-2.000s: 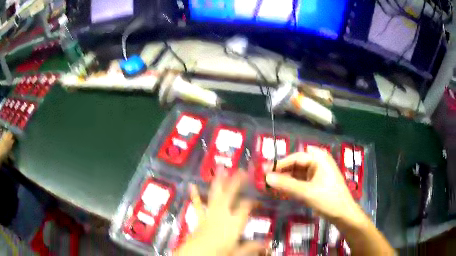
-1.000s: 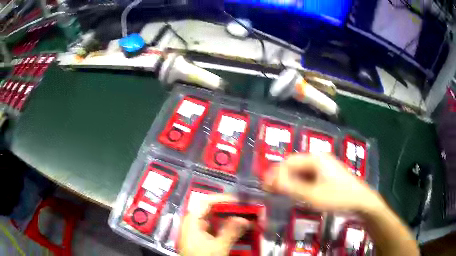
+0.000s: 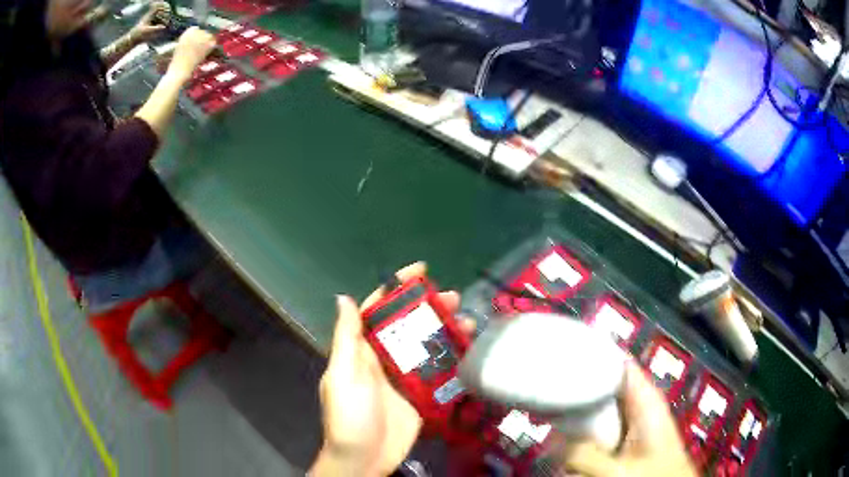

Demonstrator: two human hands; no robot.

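Note:
My left hand (image 3: 358, 401) holds a red handset (image 3: 417, 349) above the near left end of the tray, its white label facing up. My right hand (image 3: 642, 438) grips a white handheld barcode scanner (image 3: 549, 363), its pale head close to the right side of the handset and blurred. The clear blister tray (image 3: 603, 270) lies beneath, with several red handsets in its pockets. The scanner and my hands hide part of the tray.
A second white scanner (image 3: 721, 312) lies behind the tray. A blue mouse (image 3: 491, 115) and a white mouse (image 3: 668, 170) sit on the raised shelf below a monitor (image 3: 735, 102). At left, a person (image 3: 74, 168) sits on a red stool (image 3: 154, 345) by trays of red handsets (image 3: 256, 51).
The view has swung left. My left hand now holds a handset raised above the tray, and my right hand has taken hold of a white scanner.

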